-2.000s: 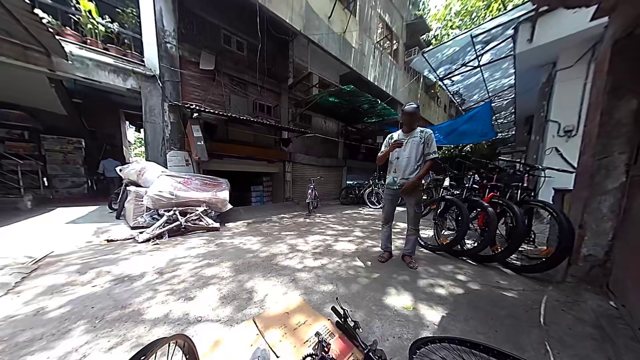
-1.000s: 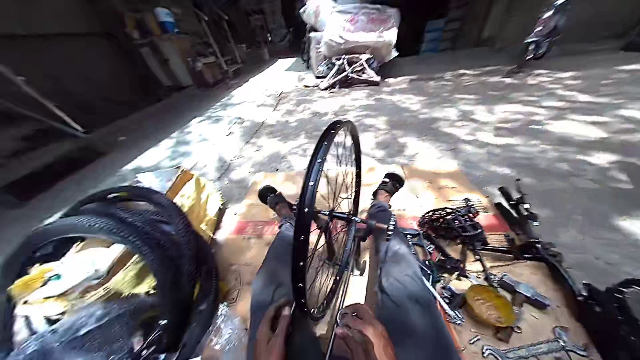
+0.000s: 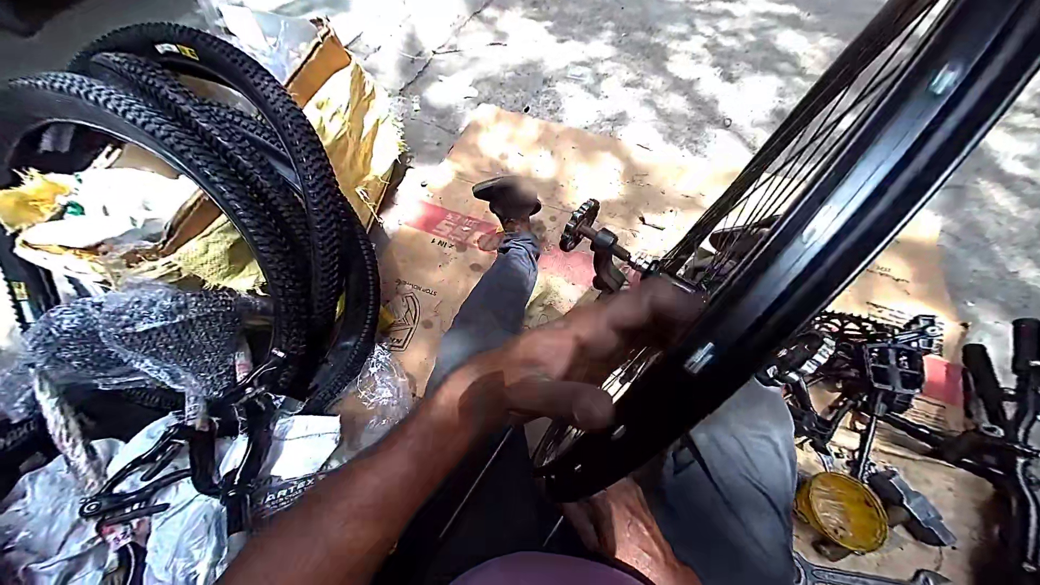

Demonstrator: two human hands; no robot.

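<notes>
A black bicycle wheel rim [image 3: 800, 268] with thin spokes rises tilted from between my legs to the upper right. My left hand [image 3: 597, 353] reaches across to the spokes, just left of the rim; its fingertips are partly hidden, so its hold is unclear. Low behind the rim is my right hand [image 3: 626, 520], its fingers mostly hidden by the rim. Beyond my left fingers, a truing stand or axle fitting with a round toothed knob [image 3: 580, 225] stands by the hub; its exact kind is unclear. Two thin spokes or rods run down between my legs.
Black knobby tyres [image 3: 305, 203] stack at the left, beside yellow sacking [image 3: 357, 122] and bubble-wrapped parts [image 3: 138, 333]. Flattened cardboard [image 3: 487, 146] lies under my legs. At the right are a pedal [image 3: 894, 366], crank parts, a yellow round tin [image 3: 845, 510] and a spanner [image 3: 829, 573].
The wheel, upright between my legs a second ago, now leans to the right. My left hand has moved from low beside the rim up to the spokes. The view has turned down and left.
</notes>
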